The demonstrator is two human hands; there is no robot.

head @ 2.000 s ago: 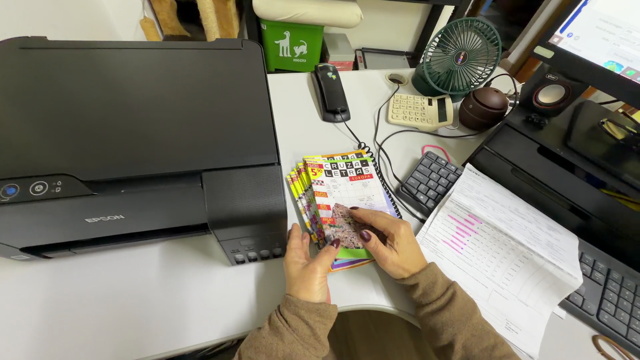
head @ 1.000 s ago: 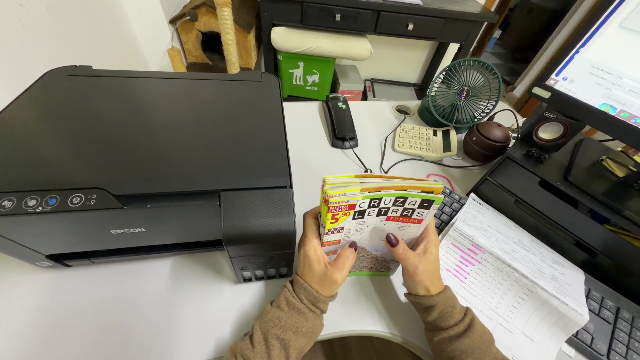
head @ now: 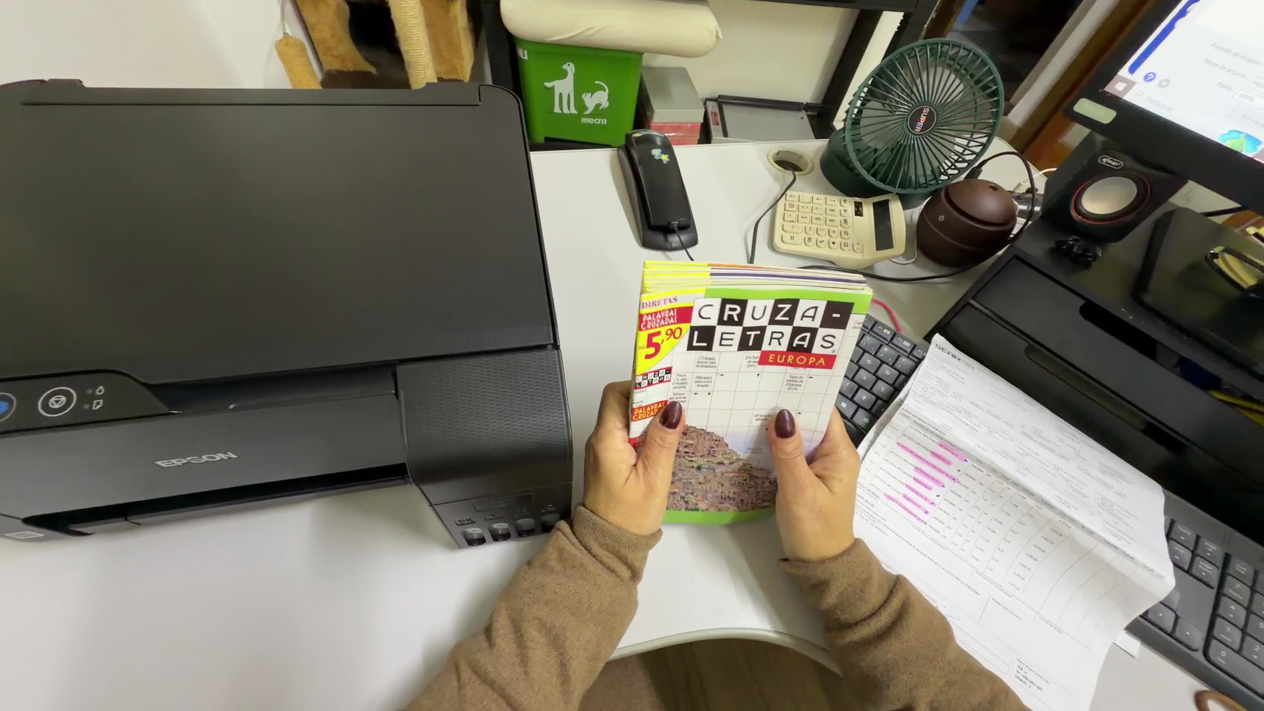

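Between my two hands is a stack of crossword magazines [head: 731,395], held upright-tilted above the desk, its top cover facing me and its page edges aligned near the top. My left hand [head: 632,459] grips the stack's lower left side, thumb on the cover. On the lower right side, my right hand [head: 812,479] grips it the same way. The fingers behind the stack are hidden. A black keyboard [head: 874,370] shows partly behind the stack, and printed sheets with pink highlighter marks [head: 997,523] lie to the right of my right hand.
A black Epson printer [head: 276,247] fills the left of the white desk [head: 691,583]. Behind the magazines are a corded black handset [head: 660,188], a calculator [head: 839,227], a green fan [head: 918,118] and a brown round device [head: 966,222]. A second keyboard [head: 1210,583] and a speaker [head: 1106,193] stand right.
The magazines, lower and fanned out at the left two seconds ago, are now raised and more evenly stacked. My right hand has moved from across the cover to the right edge.
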